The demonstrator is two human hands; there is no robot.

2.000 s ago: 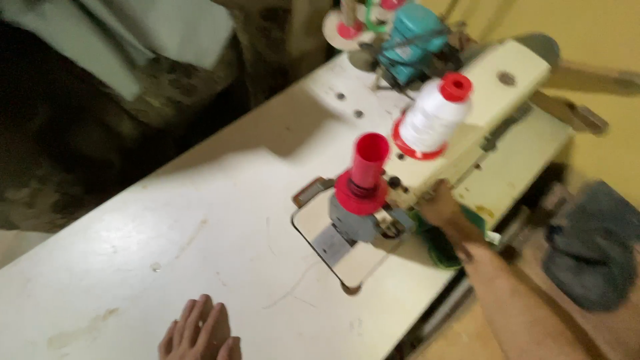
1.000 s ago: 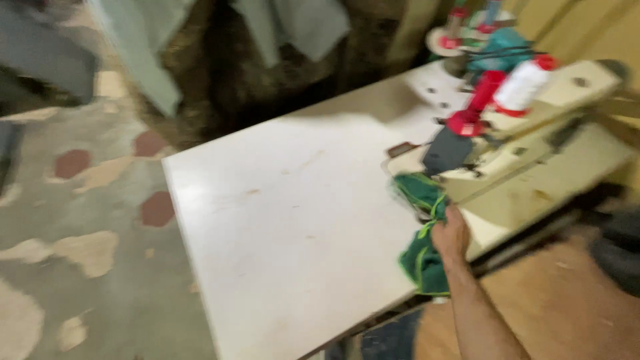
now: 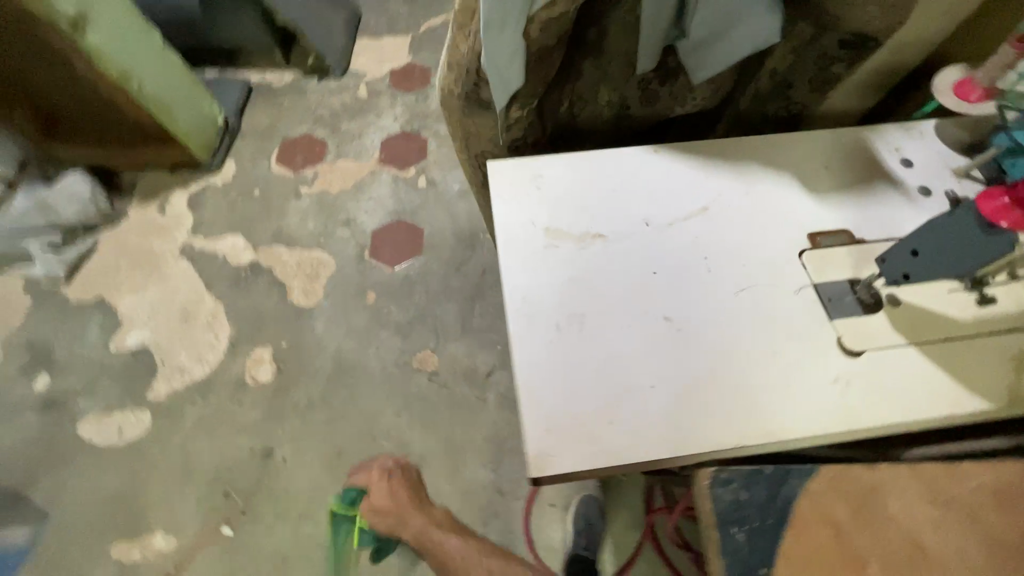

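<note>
My right hand (image 3: pixel 392 496) is closed on a green cloth piece (image 3: pixel 352 524) with bright yellow-green edging, low in the view. It holds the cloth over the floor, left of the sewing table (image 3: pixel 592 360) and apart from it. Part of the cloth hangs below my fist and is blurred. My left hand is out of view. At the right stands an industrial sewing machine, its dark head (image 3: pixel 944 244) above the metal needle plate (image 3: pixel 844 300). A pink-red spool (image 3: pixel 1000 208) is partly cut off by the right edge.
The worn floor (image 3: pixel 296 384) has dark red hexagons. Grey cloth (image 3: pixel 728 36) hangs behind the table. A pale green-edged structure (image 3: pixel 152 80) stands upper left. Below the table are a shoe (image 3: pixel 588 524) and red hose or cable (image 3: pixel 656 528); a brown-topped surface (image 3: pixel 904 520) is lower right.
My right hand has carried the green cloth from beside the machine, off the table, to over the floor at the left. My left hand has left the view. The view has swung left.
</note>
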